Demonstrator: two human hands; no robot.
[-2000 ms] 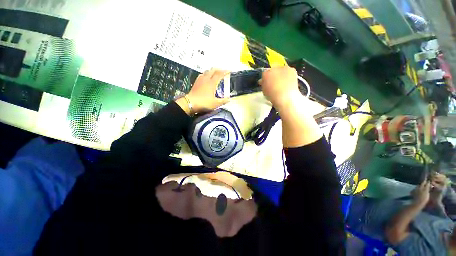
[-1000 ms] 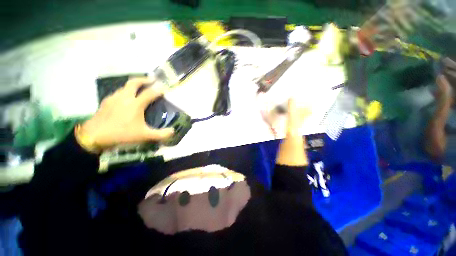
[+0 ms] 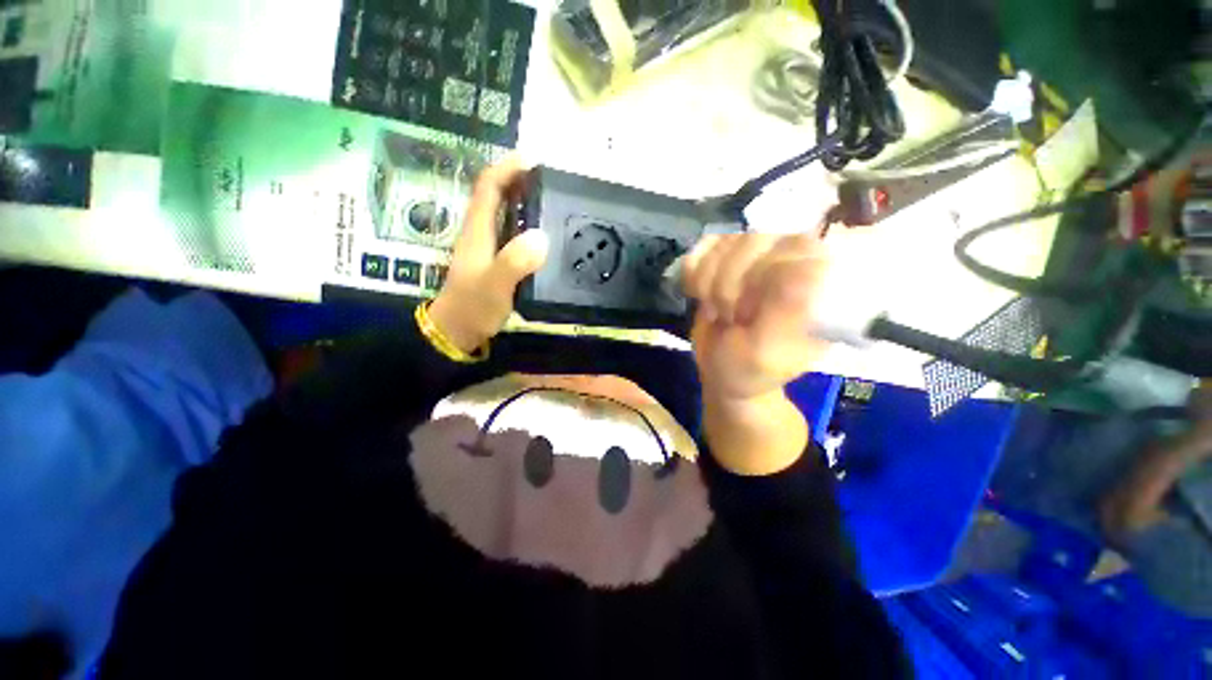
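Observation:
A chunky grey-faced socket unit (image 3: 615, 253) with two round outlets in view lies at the bench's front edge, its black cord leading off the right end to a tied bundle (image 3: 861, 100). My left hand (image 3: 487, 259) holds its left end, fingers on top and thumb on the near face. My right hand (image 3: 755, 299) is closed around a pale cylindrical tool (image 3: 844, 319) at the unit's right outlet. A thick dark cable leads off the tool to the right. The tool's tip is mostly hidden by my fingers.
Printed sheets (image 3: 266, 173) cover the bench at left. A socket strip with a red spot (image 3: 880, 199) and a perforated sheet (image 3: 990, 348) lie right. A blue bin (image 3: 917, 485) stands below right. Another person's arm (image 3: 1159, 478) shows far right.
The view has swung to the right and closer. The socket unit now lies with its outlets facing up. My right hand, blurred and low before, now grips the pale tool at it.

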